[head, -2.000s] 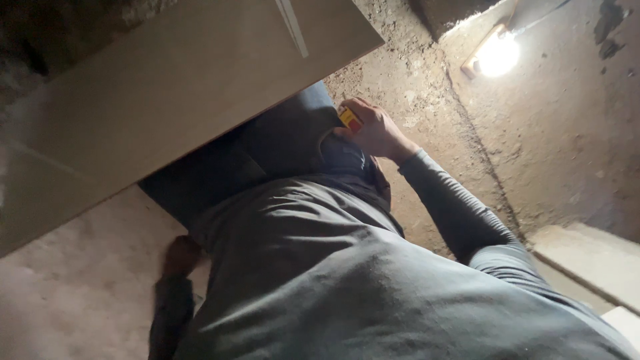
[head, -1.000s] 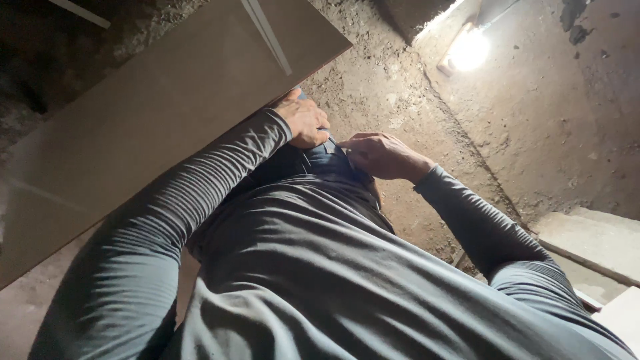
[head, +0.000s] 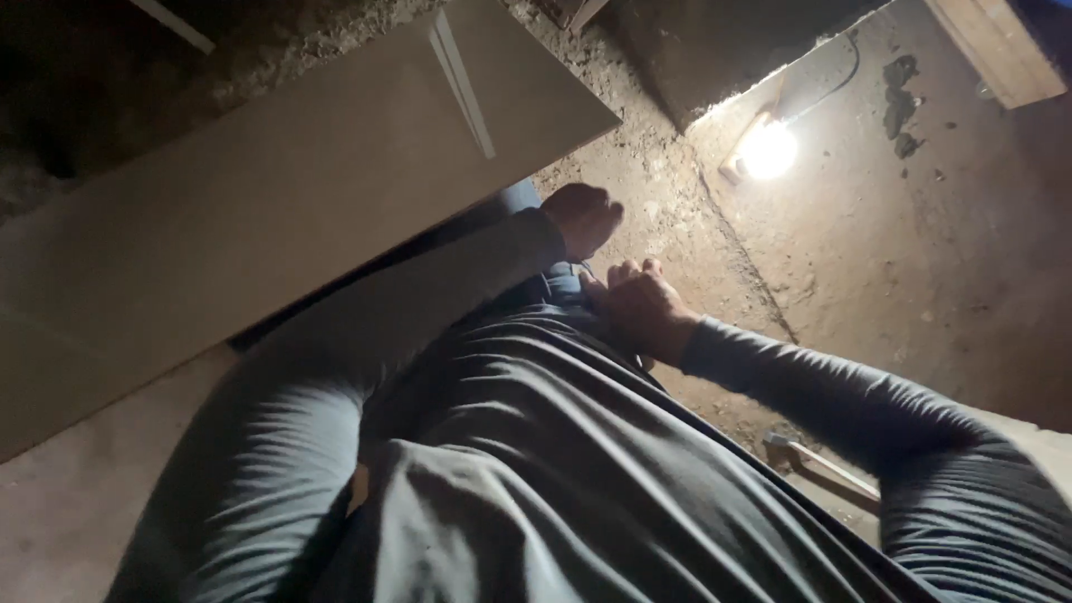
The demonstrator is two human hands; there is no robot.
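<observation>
My left hand, shaded and with its fingers curled, is over the blue trousers, just past the edge of a large flat panel. Whether anything is inside its fingers cannot be seen. My right hand is lower and to the right, at the side of the trousers near the hip, with its thumb toward the cloth and its fingers bent. Its palm is hidden, so a hold on the cloth cannot be confirmed. The grey shirt fills the lower middle of the view.
A lit bulb glows on the rough wall or floor surface at the upper right. A wooden beam crosses the top right corner. Beneath my right forearm lies a pale bar-like piece. The panel spans the upper left.
Two seconds ago my right hand held a small yellow and red object, which is out of sight now. My left hand came up from the lower left to the waist, then moved right, nearer my right hand.
</observation>
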